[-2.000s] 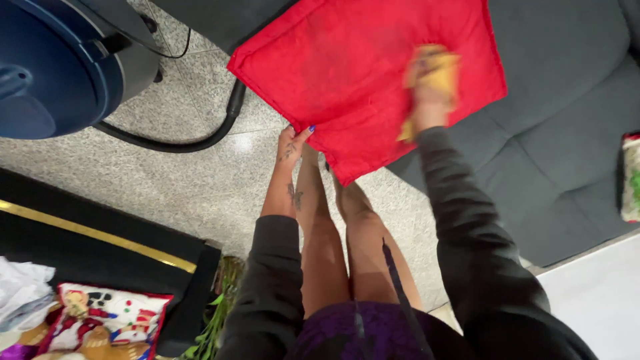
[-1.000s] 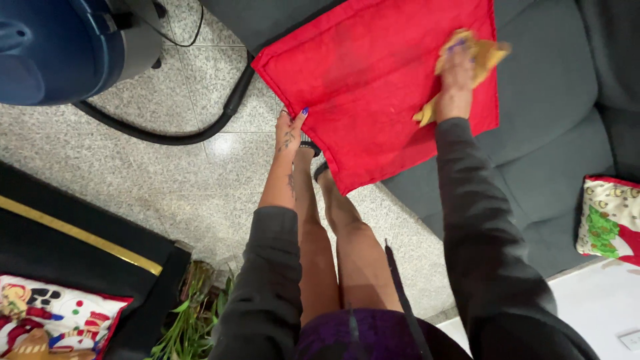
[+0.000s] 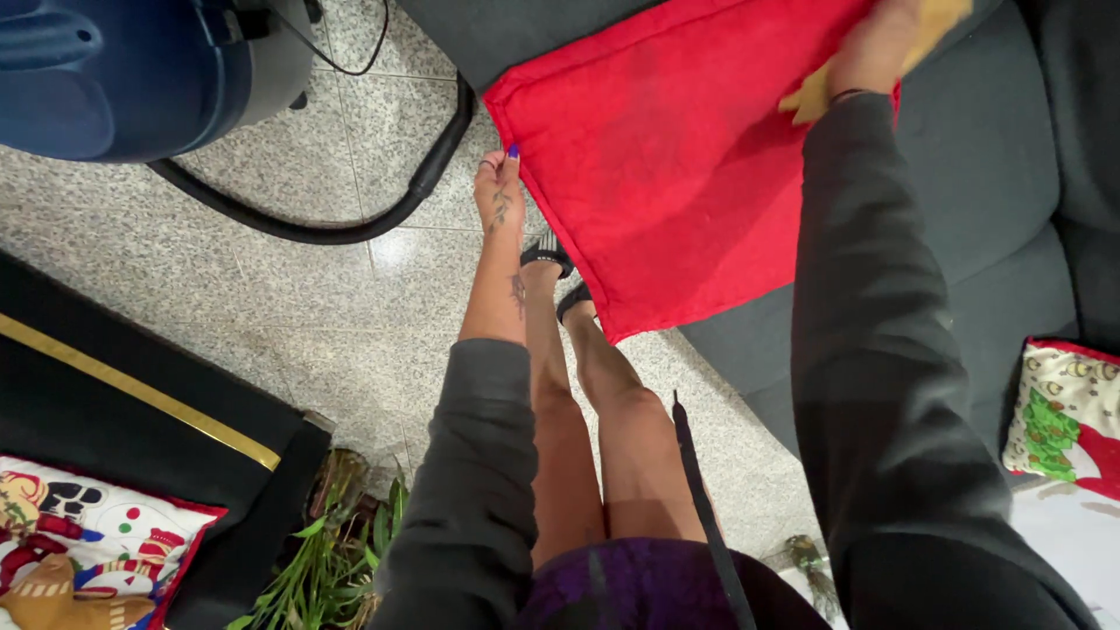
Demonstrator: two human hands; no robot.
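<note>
A red fabric cushion or padded cover (image 3: 665,166) lies over the edge of a dark grey sofa, one corner hanging toward my legs. My left hand (image 3: 500,179) pinches its left edge between thumb and fingers. At the upper right, my right hand (image 3: 878,48) is blurred and holds a yellow cloth (image 3: 809,96) against the far right part of the red fabric. Part of the cloth is hidden under that hand. Darker patches show on the red surface.
A blue vacuum cleaner (image 3: 114,79) with a black hose (image 3: 350,234) stands on the speckled tile floor at left. The grey sofa (image 3: 971,157) extends right, bearing a patterned cushion (image 3: 1063,420). At lower left are a black piece of furniture (image 3: 131,420), another printed cushion (image 3: 96,542) and green plants (image 3: 324,560).
My right hand has moved with the yellow cloth across the red fabric to its upper right side. My left hand still holds the left edge.
</note>
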